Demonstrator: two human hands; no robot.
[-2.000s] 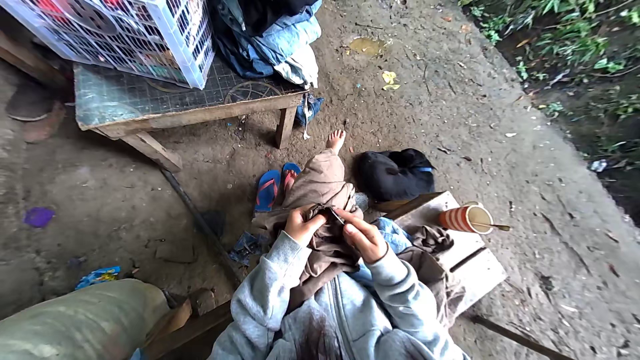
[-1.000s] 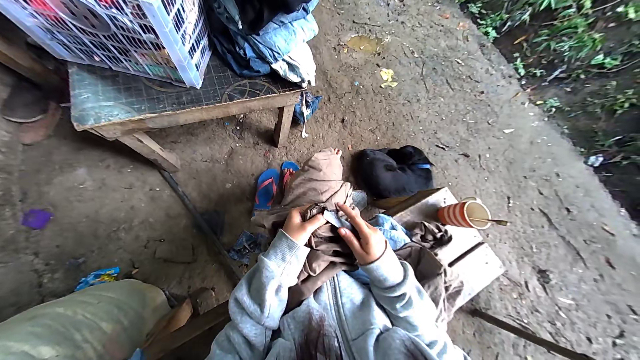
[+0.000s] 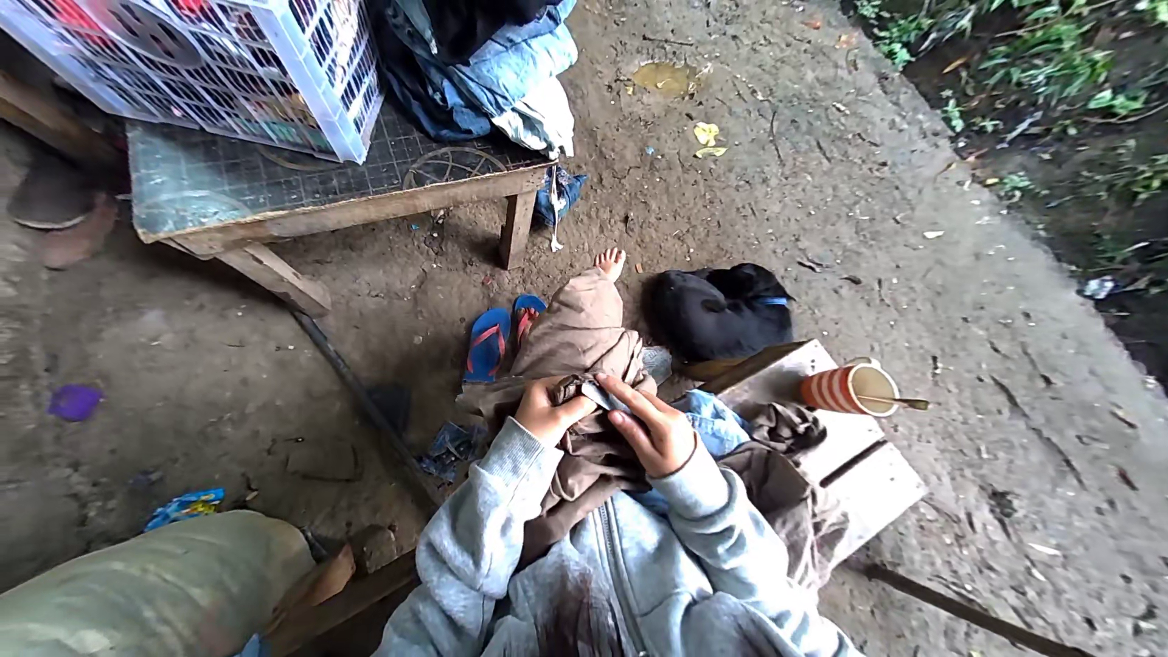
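Note:
Brown cloth (image 3: 593,456) lies bunched over my lap and runs down along my outstretched leg. My left hand (image 3: 547,411) pinches a gathered dark fold of it. Close beside, touching the same spot, my right hand (image 3: 655,427) holds a small flat greyish-white piece (image 3: 598,394) between thumb and fingers; its kind cannot be told. Both hands are over my thighs, nearly meeting. Light blue denim (image 3: 716,422) and more brown cloth (image 3: 785,484) lie to the right of my right hand.
An orange-striped mug (image 3: 832,391) with a spoon stands on the wooden bench (image 3: 881,484). A black dog (image 3: 716,315) lies curled near blue flip-flops (image 3: 488,345). A table (image 3: 347,214) holds a plastic crate (image 3: 228,78) and piled clothes (image 3: 484,78). Purple scrap (image 3: 75,401) lies at left.
My right hand's fingers have shifted around the cloth, and the pale flat piece shows between my hands, as it did one second ago. My left hand has stayed on the fold.

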